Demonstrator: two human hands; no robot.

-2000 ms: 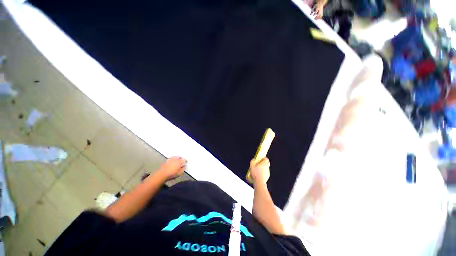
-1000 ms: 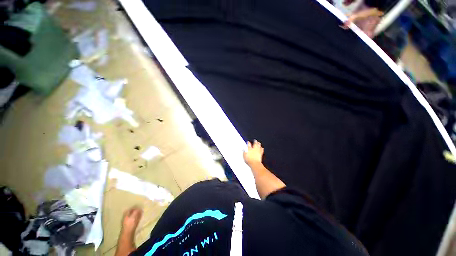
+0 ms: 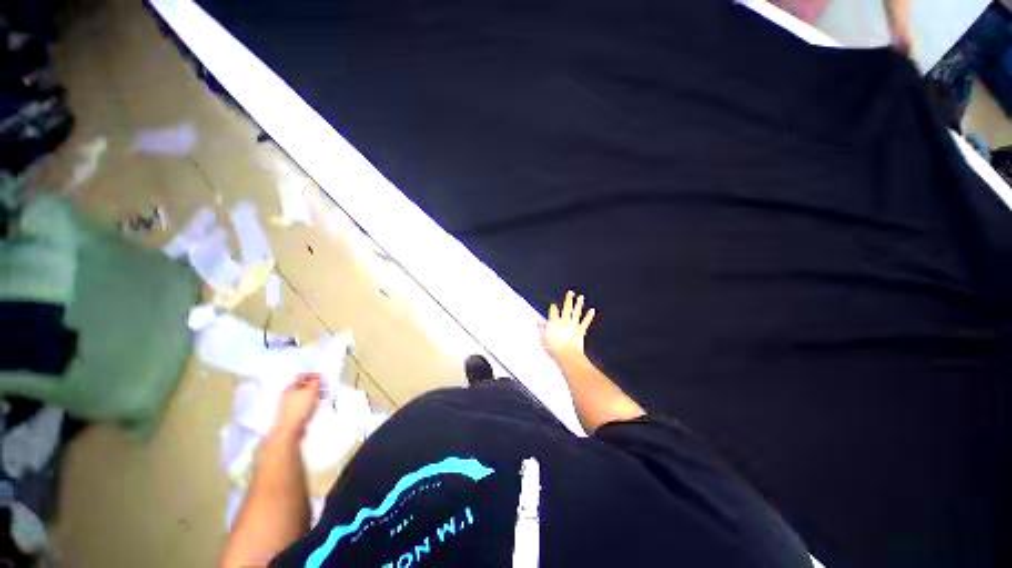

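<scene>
The black fabric (image 3: 666,166) covers most of the table, with long low ripples running across it. Its near edge lies along a white strip (image 3: 366,194) at the table's edge. My right hand (image 3: 568,327) rests on the fabric's near edge with its fingers spread, holding nothing. My left hand (image 3: 300,397) hangs over the floor, off the table, small and blurred; its fingers look curled and I cannot tell if it holds anything.
Another person's hand (image 3: 901,40) is at the fabric's far edge, where the cloth is lifted. White scraps (image 3: 239,344) litter the tan floor (image 3: 333,261). A green sack or cloth (image 3: 122,322) lies at left. A dark shoe tip (image 3: 478,368) shows beside the table.
The view has shifted along the table. The fabric's far edge is now raised near the other person's hand. My right hand's fingers are spread wider; the yellow bar seen earliest is out of view.
</scene>
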